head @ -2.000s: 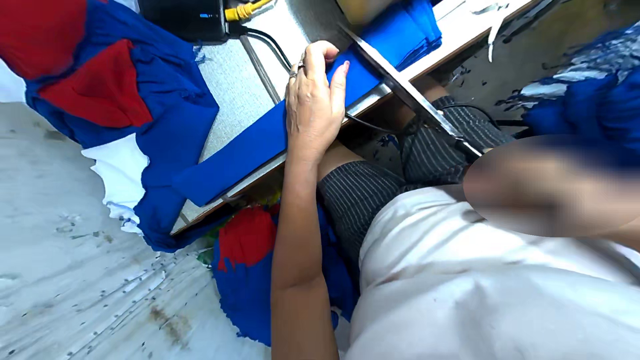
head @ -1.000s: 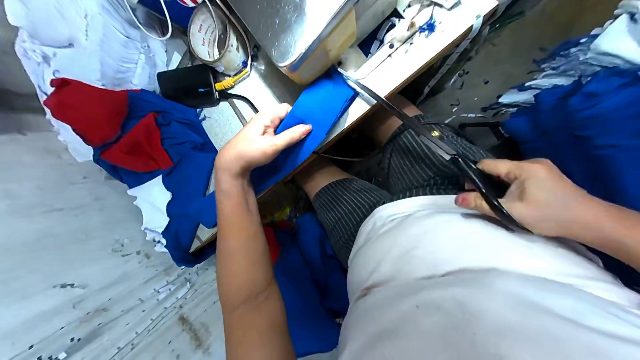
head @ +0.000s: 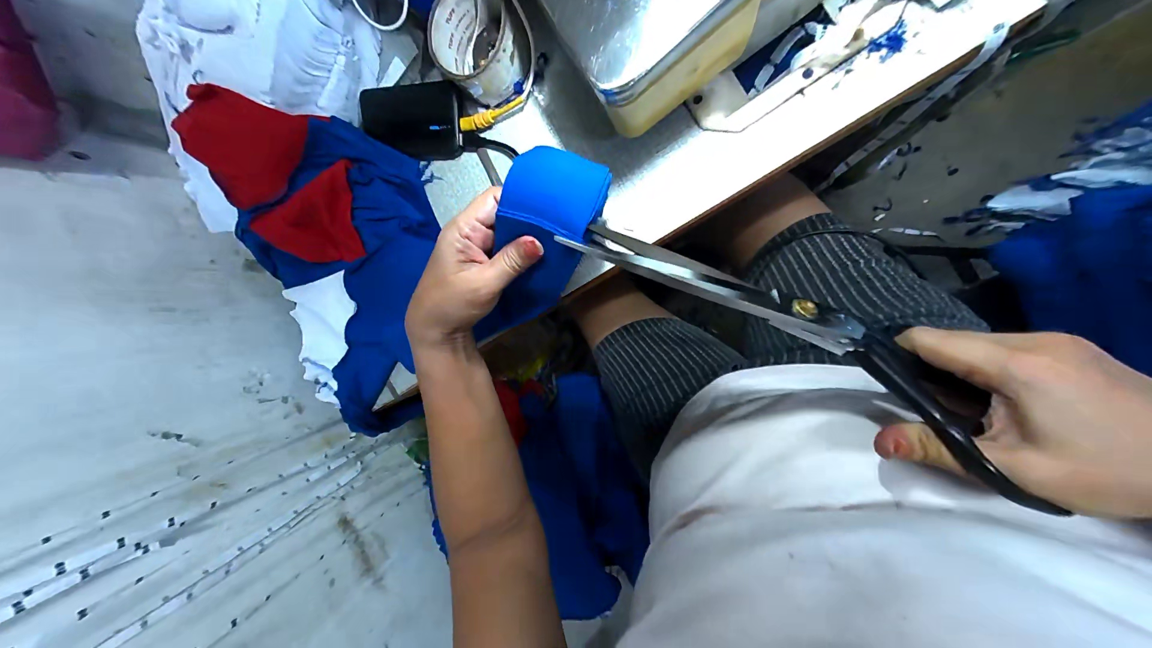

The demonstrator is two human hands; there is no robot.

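Note:
My left hand (head: 472, 270) grips a folded blue fabric strip (head: 553, 193) near its looped upper end, thumb on top and fingers behind. The strip hangs over the front edge of the sewing table. In my right hand (head: 1035, 405) are long fabric scissors (head: 720, 288) with black handles. Their blades stand slightly apart, tips at the right edge of the strip just below the fold. Whether fabric lies between the blades I cannot tell.
Beyond my hands is a sewing machine's metal bed (head: 666, 54). A tape roll (head: 477, 45) and a black box (head: 412, 120) with a yellow plug stand left of it. Red, blue and white garments (head: 387, 243) drape over the table's left end. Blue fabric (head: 1080, 261) lies at the right.
My left hand, flat on the long blue strip two seconds ago, now holds it raised and folded over. My right hand has brought the scissors to the strip's edge. The view has shifted.

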